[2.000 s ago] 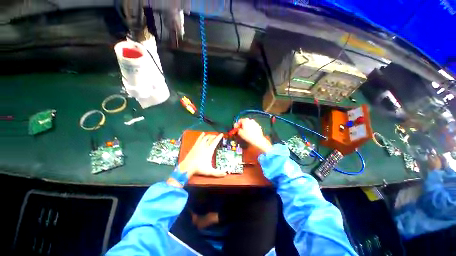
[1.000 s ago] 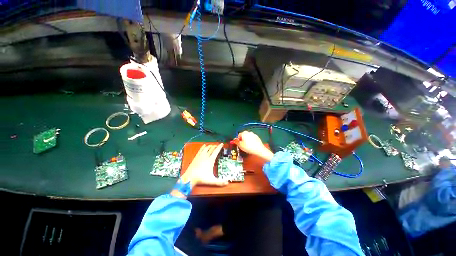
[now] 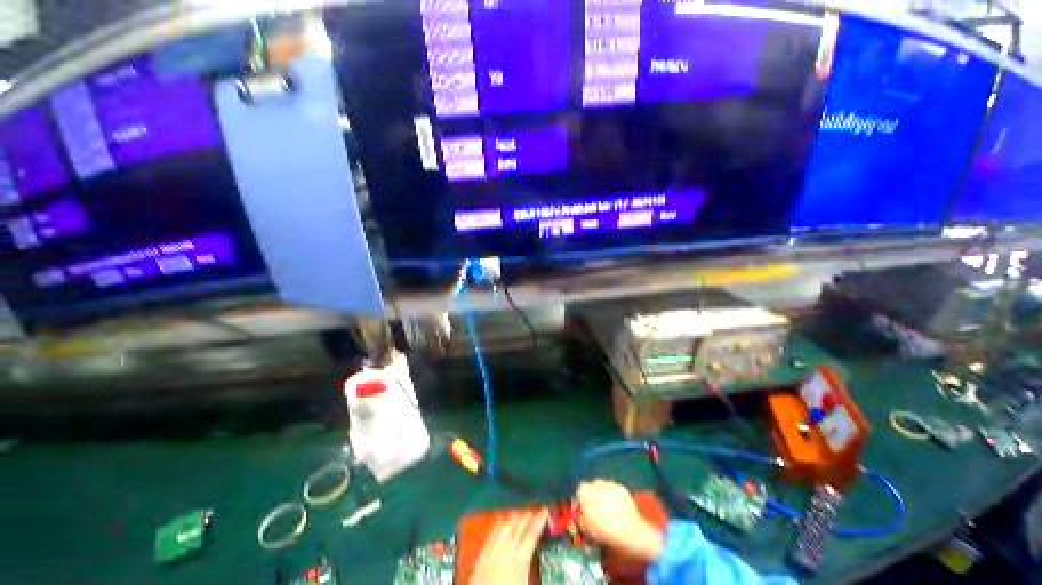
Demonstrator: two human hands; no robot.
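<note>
A green circuit board (image 3: pixel 571 565) lies on the orange mat (image 3: pixel 478 528) at the bottom edge, partly cut off. My left hand (image 3: pixel 511 551) lies flat at the board's left side with its fingers pointing forward; its wrist is out of the picture. My right hand (image 3: pixel 614 517) is at the back right of the board, its fingers closed around a small red thing (image 3: pixel 562 522) at the board's back edge. The image is blurred, so the red thing's shape and its contact with the board are unclear.
Other boards lie left (image 3: pixel 183 535) and right (image 3: pixel 731 501). Behind are tape rolls (image 3: pixel 327 483), a white container (image 3: pixel 386 429), an orange box (image 3: pixel 814 432), a blue cable (image 3: pixel 897 503), a remote control (image 3: pixel 816 528) and an oscilloscope (image 3: pixel 706 346). Large screens (image 3: pixel 686 126) stand above.
The view has tilted up, so the screens show and the mat sits at the bottom edge. My hands keep about the same places at the board.
</note>
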